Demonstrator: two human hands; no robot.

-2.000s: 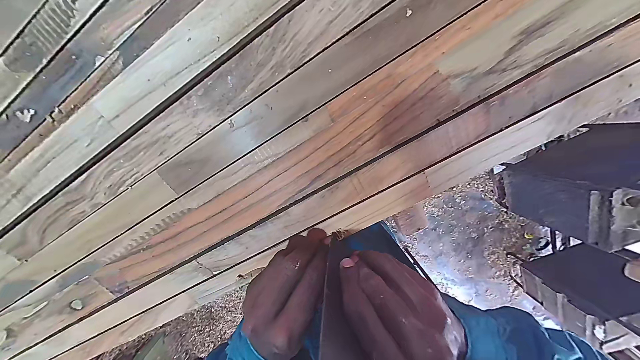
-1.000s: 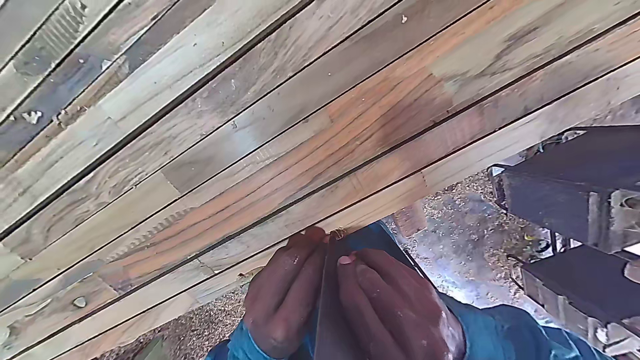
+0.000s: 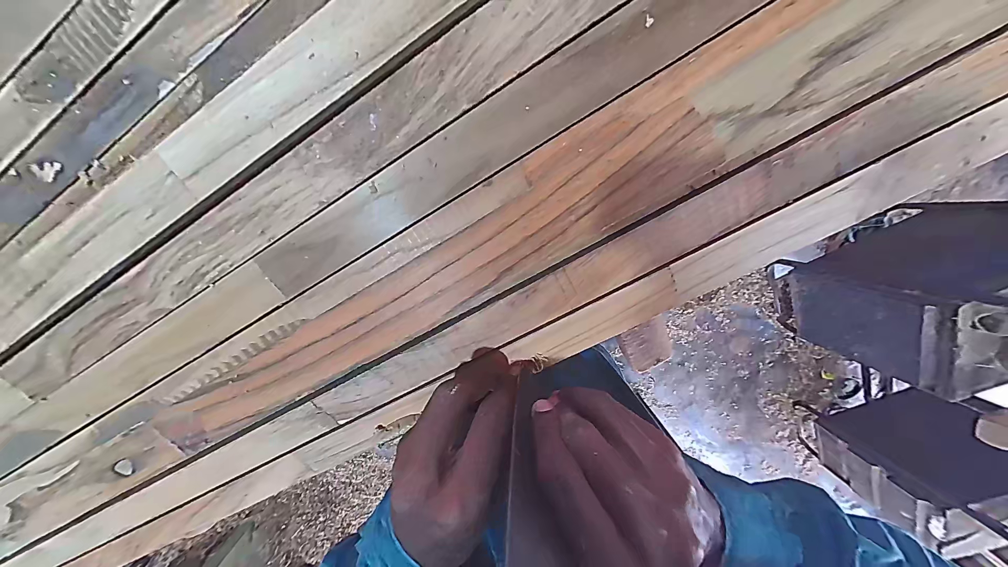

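My left hand and my right hand are close together at the bottom centre, with curled fingers on either side of a dark flat strip, perhaps a blade. The strip's far end meets the near edge of a slatted wooden surface, where a small pale shaving shows. My left fingertips rest against that edge. My right thumb lies on or beside the strip; the grip underneath is hidden. Both forearms wear blue sleeves.
Jointed wooden strips run diagonally across the view with dark gaps between them. Wood chips cover the ground below. Dark box-like objects stand at the right. A reddish block is just under the slatted edge.
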